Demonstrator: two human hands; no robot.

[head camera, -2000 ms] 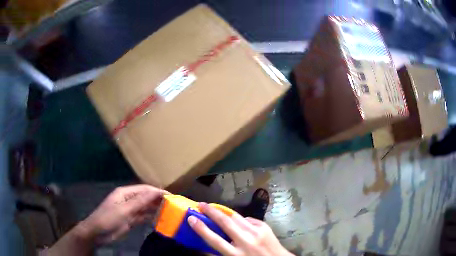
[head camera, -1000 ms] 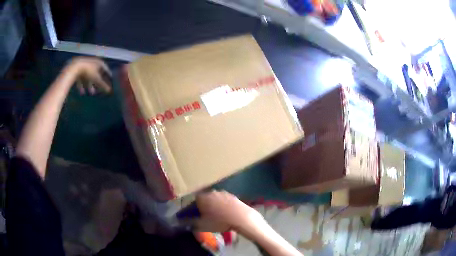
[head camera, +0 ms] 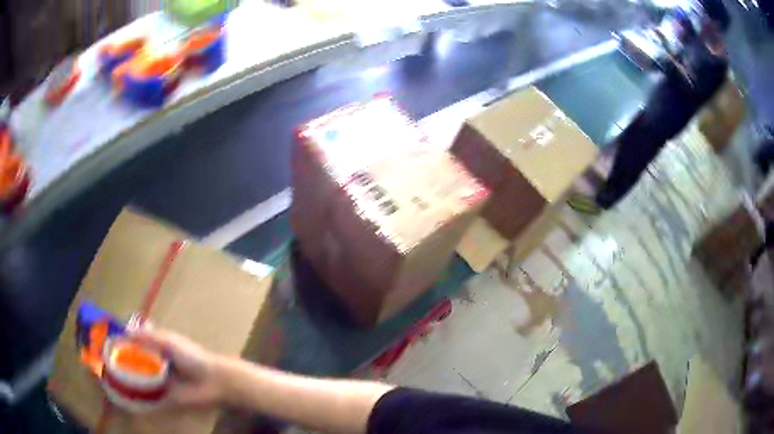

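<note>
A large brown carton (head camera: 212, 297) lies at the lower left with red-printed tape on its top. My right hand (head camera: 182, 364) reaches in from the right over this carton and grips a blue and orange tape gun (head camera: 106, 339) with a tape roll on it. The hand partly hides the carton's top. Whether the tape gun touches the carton is unclear. My left hand is not in view.
A labelled parcel (head camera: 382, 208) with red-taped edges and a smaller carton (head camera: 535, 153) stand on the green bench. Blurred tape guns (head camera: 165, 68) lie on the white shelf (head camera: 288, 63). A person (head camera: 666, 110) stands at the upper right. An open carton (head camera: 628, 403) is at the lower right.
The view has swung right along the bench. The taped carton now shows lower left. My left hand has left the picture. My right hand, with the tape gun, is now over the carton.
</note>
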